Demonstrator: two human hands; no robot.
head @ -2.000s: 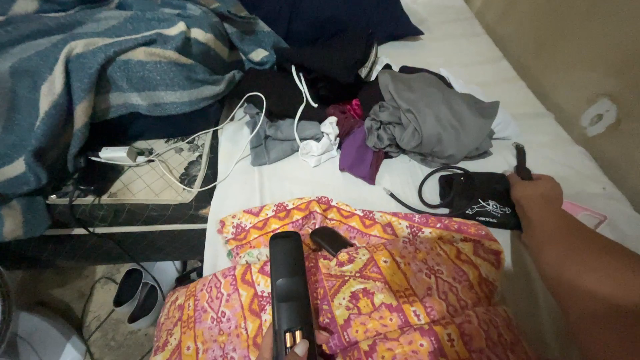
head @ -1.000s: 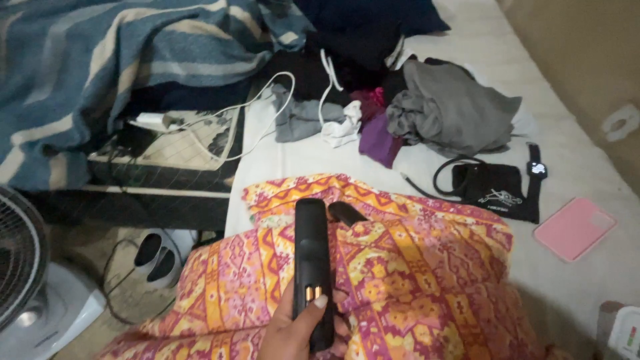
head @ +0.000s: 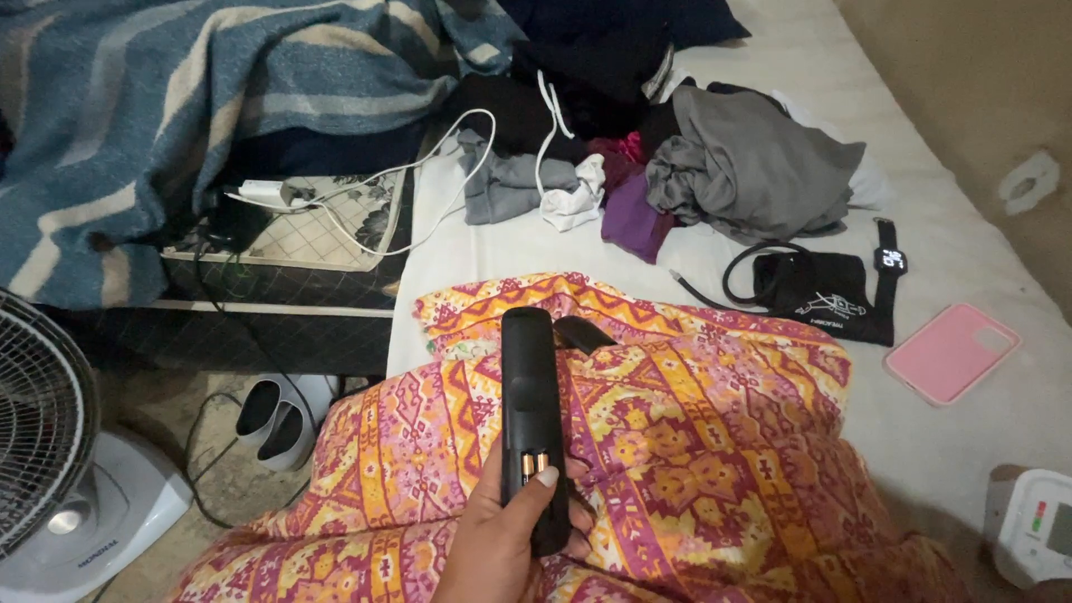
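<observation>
My left hand [head: 511,519] holds a black remote control [head: 529,402] upright, its back towards me. The battery bay shows two batteries [head: 534,466] at its lower end, and my thumb lies over their lower part. Behind the remote, a small black curved piece [head: 586,333], which looks like a battery cover, lies on the orange and pink patterned cloth [head: 670,427]. My right hand is out of view. On the bed, a smartwatch [head: 889,260] with a lit face lies along the right edge of a black drawstring pouch [head: 837,289].
A pink phone case [head: 953,353] lies on the white sheet, with a white device [head: 1038,523] at the lower right. Piled clothes [head: 754,159] and a white charger cable [head: 494,126] are farther back. At left stand a fan [head: 38,427] and white-and-black footwear [head: 289,419].
My right hand, earlier beside the black pouch, has left the view. The smartwatch now lies there. My left hand still holds the remote. The view has shifted somewhat.
</observation>
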